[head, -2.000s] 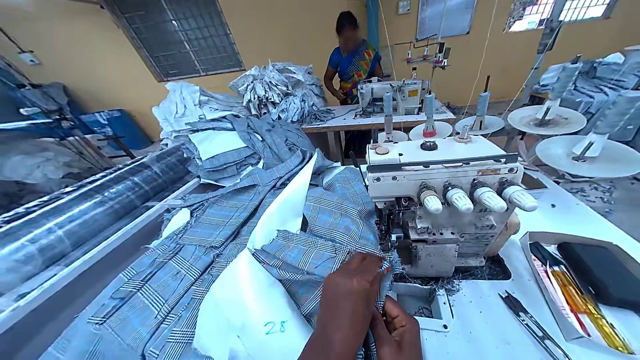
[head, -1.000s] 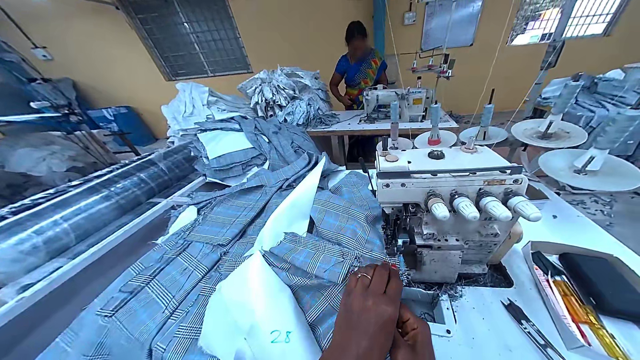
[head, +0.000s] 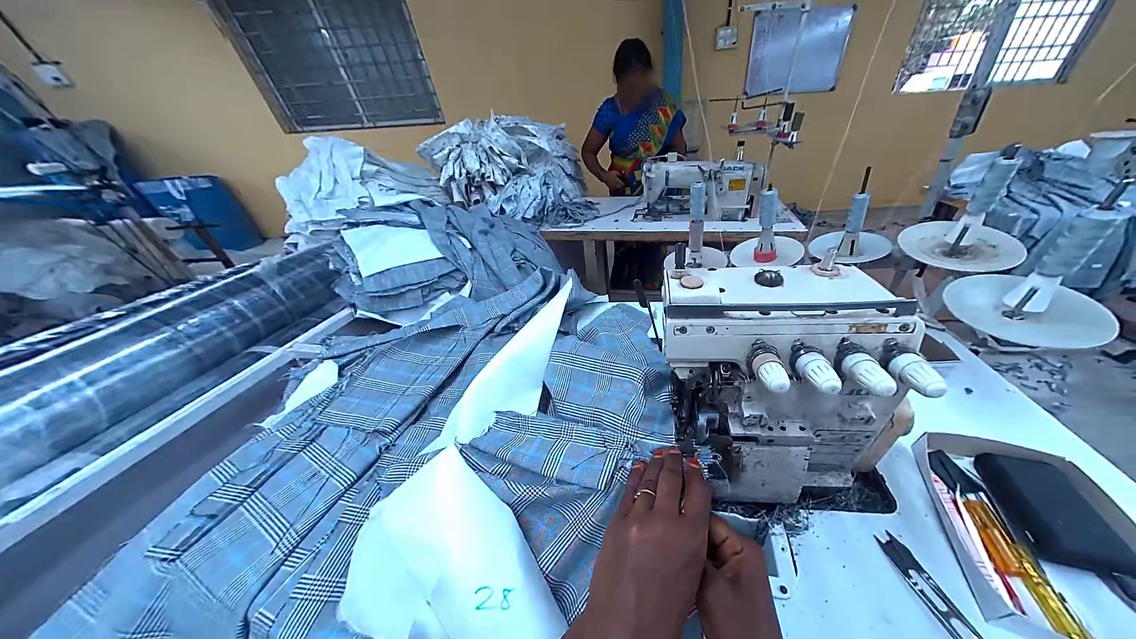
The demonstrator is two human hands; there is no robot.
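Grey-blue plaid fabric [head: 586, 373] lies spread to the left of a white overlock sewing machine [head: 790, 319], its edge at the machine's needle area. My left hand [head: 652, 532] rests on the fabric with fingers extended together, fingertips close to the presser foot. Beside and partly beneath it is my right hand [head: 738, 568], fingers bent at the fabric edge; its grip is partly hidden. White paper pieces [head: 461, 550] lie among the fabric, one bearing handwritten figures.
Thread snips [head: 923, 581] and a cardboard box [head: 976, 568] of tools with a black case lie on the right. Thread cones [head: 856, 217] stand behind the machine. Fabric piles [head: 355, 186] and a plastic-wrapped roll [head: 160, 364] are left. A person [head: 635, 124] works at another sewing machine.
My left hand has flattened over the fabric beside the machine, its fingers more extended than two seconds ago. The right hand stays close against it. The view has shifted slightly.
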